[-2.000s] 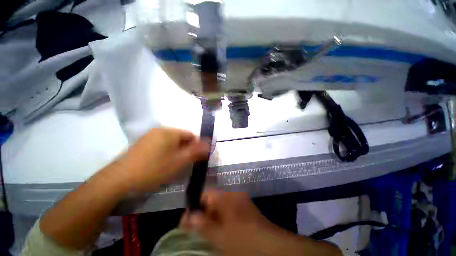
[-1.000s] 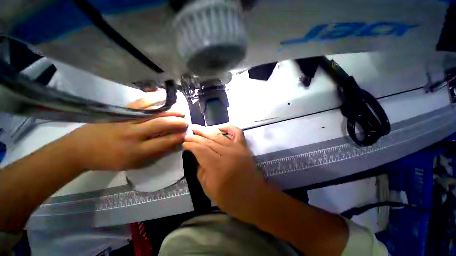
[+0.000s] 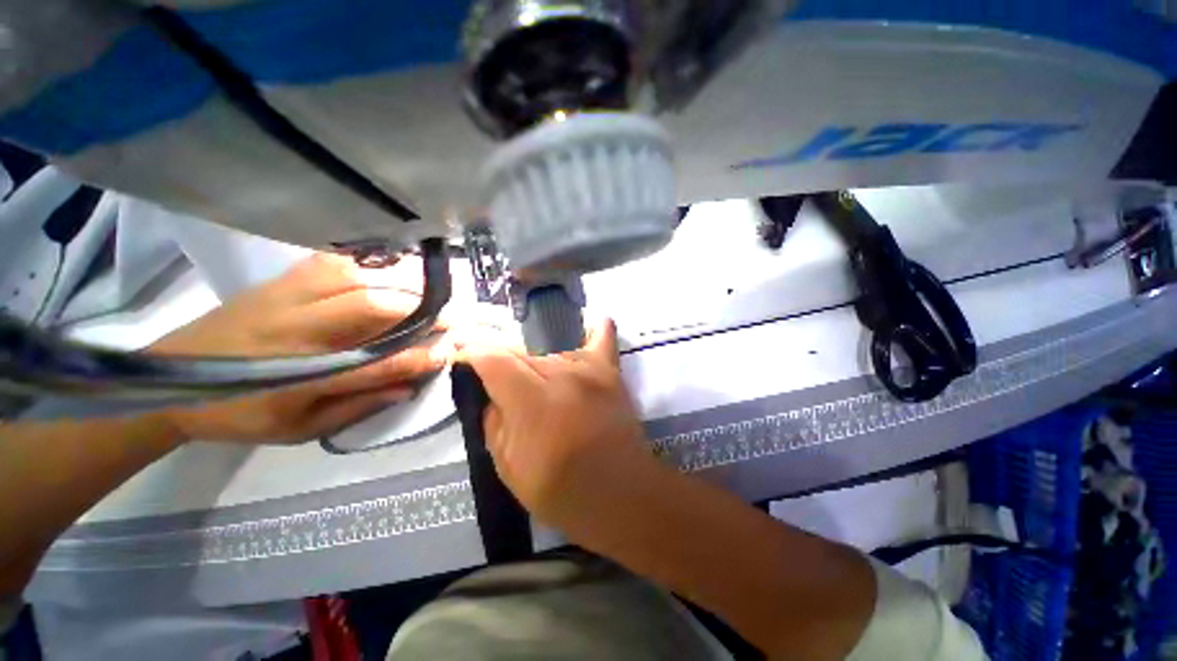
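Note:
The light grey cut panel (image 3: 394,420) lies on the table left of the needle area, mostly under my left hand (image 3: 303,349). My left hand lies flat with its fingers on the panel, partly behind the curved metal guard. My right hand (image 3: 555,420) has its fingertips at the black binding strip (image 3: 491,484), just in front of the presser foot (image 3: 491,265). The strip runs from under my right fingers down over the table's front edge to my lap. The needle itself is hidden.
The sewing machine head (image 3: 826,103) spans the top, with a ribbed grey knob (image 3: 583,194). Black-handled shears (image 3: 910,316) lie right of the needle area. Grey fabric pieces (image 3: 129,278) lie at the left. A blue crate (image 3: 1026,517) stands lower right, a red crate (image 3: 332,630) below the edge.
The view has moved closer under the machine head since the first frame. My left hand has gone from the strip to the panel. Less of the panel shows in front of my hands than a second ago.

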